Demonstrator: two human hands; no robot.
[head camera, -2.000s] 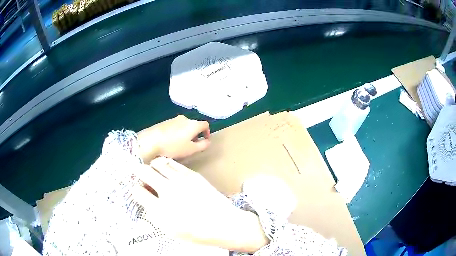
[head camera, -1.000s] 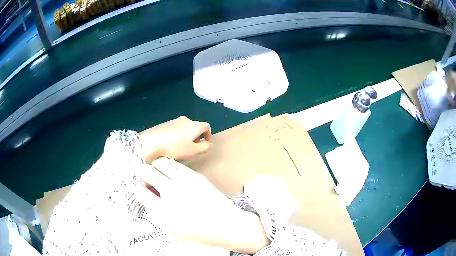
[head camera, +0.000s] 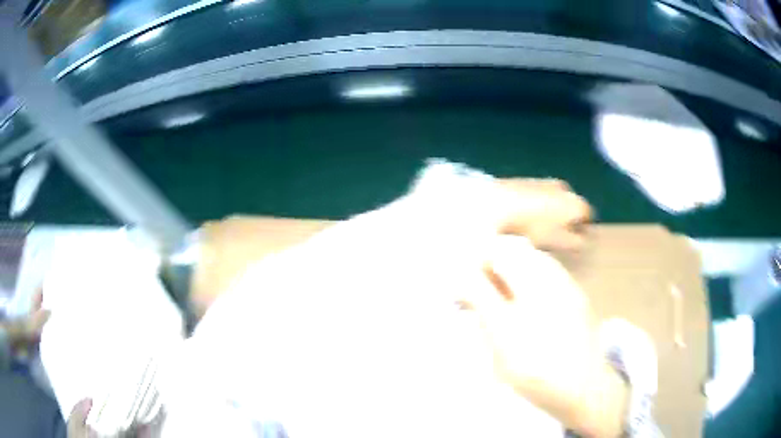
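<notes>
The frame is blurred and overexposed. My left hand (head camera: 544, 212) is over the back edge of the cardboard (head camera: 629, 265), its fingers curled, with nothing seen in it. My right hand (head camera: 552, 338) lies just below it, against the left sleeve; its fingertips are washed out. The white area below and between my arms is too bright to tell sleeve from housing. A white hexagonal housing (head camera: 664, 145) lies on the green belt at the upper right. A white cloth (head camera: 640, 342) shows beside my right wrist. A thin pale stick (head camera: 676, 315) lies on the cardboard.
A grey post (head camera: 107, 158) slants down at the left. Beyond it are stacked white housings (head camera: 107, 299) and another person's hands (head camera: 81, 419). At the right edge are a blurred bottle (head camera: 758, 278) and a white folded cloth (head camera: 732, 359) on the green bench.
The view has swung left, bringing the post and the neighbour's stack into view. The housing on the belt has moved right along it. My hands keep their pose against each other.
</notes>
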